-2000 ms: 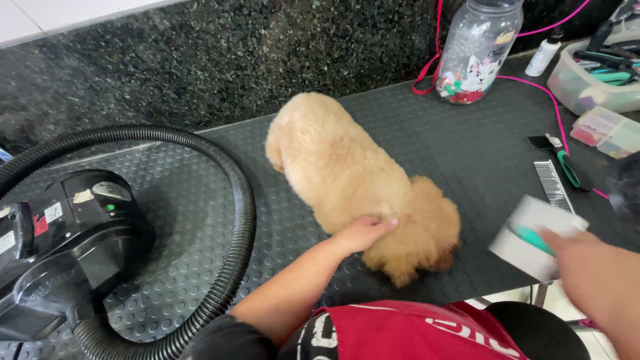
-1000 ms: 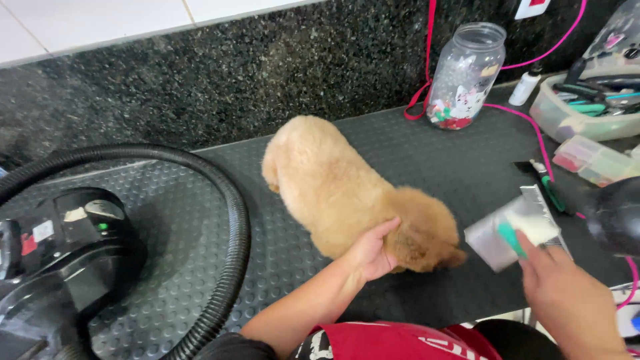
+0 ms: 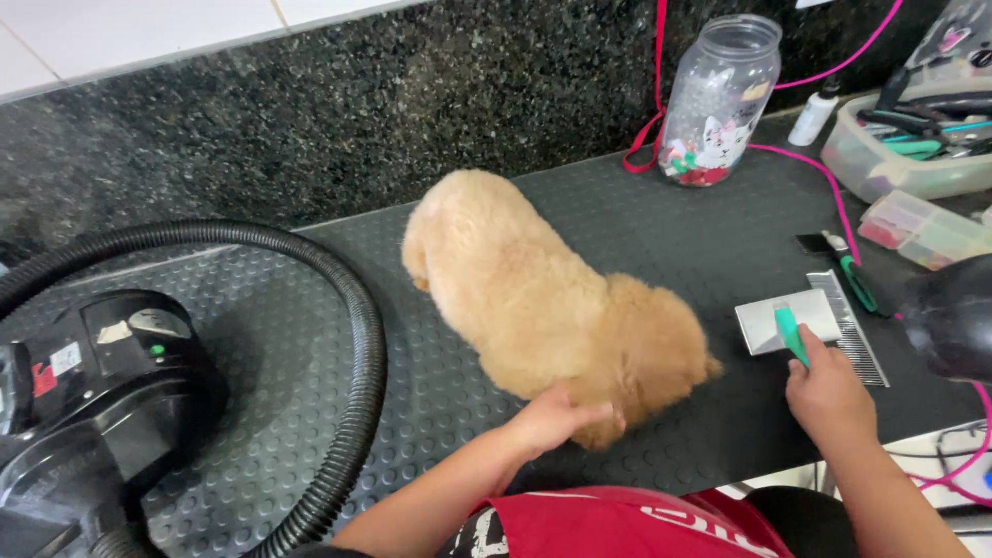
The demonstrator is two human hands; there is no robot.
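A small apricot, curly-coated dog (image 3: 527,287) stands on the black studded rubber mat, its head toward the lower right. My left hand (image 3: 570,418) rests against its chest and neck, thumb spread, fingers partly hidden by fur. In my right hand (image 3: 829,380) is the green handle of a slicker brush (image 3: 756,319), its pale flat back facing up, at the right of the dog's head. The brush partly covers a metal comb (image 3: 856,341). Just beyond the comb lies a green-handled grooming tool (image 3: 852,271) with a dark head.
A black blower (image 3: 116,387) with a ribbed hose (image 3: 364,349) takes up the left. At the back right are a clear plastic jar (image 3: 721,101), a white bottle (image 3: 814,116), a tub of tools (image 3: 868,163) and a small clear box (image 3: 922,232). A black rounded object (image 3: 953,318) juts in at right.
My right hand has brought the slicker brush down over the comb, where before it was blurred and tilted. My left hand has shifted from the dog's neck to lower at its chest.
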